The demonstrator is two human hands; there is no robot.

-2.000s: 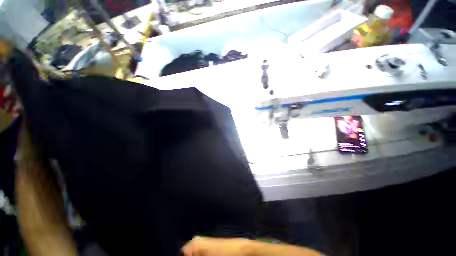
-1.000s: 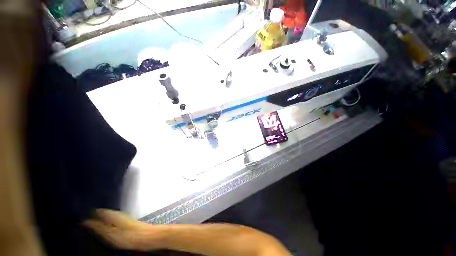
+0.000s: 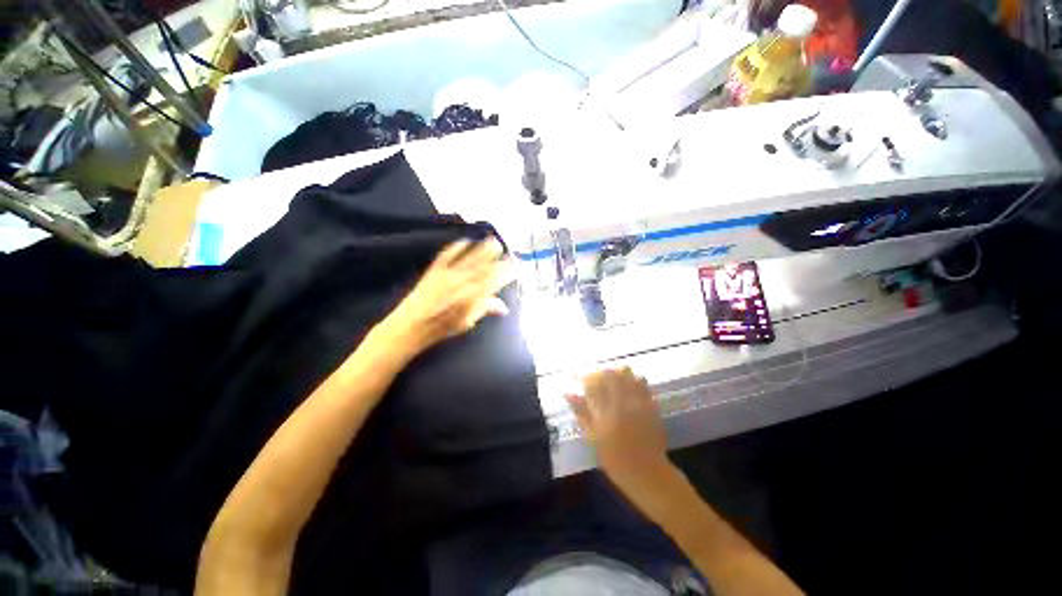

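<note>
A large black fabric garment piece (image 3: 338,338) lies over the left of the table, its right edge just left of the needle area of the white sewing machine (image 3: 699,175). My left hand (image 3: 460,291) lies on the fabric near the presser foot (image 3: 592,300), fingers apart. My right hand (image 3: 620,413) is on the machine bed's front part, right of the fabric edge and below the needle area. Its fingers point down to the bed; whether it holds something small cannot be told.
A lit smartphone (image 3: 736,303) lies on the bed under the head. A pale blue trough (image 3: 268,105) with black strips (image 3: 349,134) is behind. A yellow bottle (image 3: 772,58) stands behind the head. Small coloured bits (image 3: 914,293) lie at right.
The fabric has come down from the left onto the table beside the needle area. My left hand now rests on it. My right hand has left the fabric and moved onto the bed. The view has shifted.
</note>
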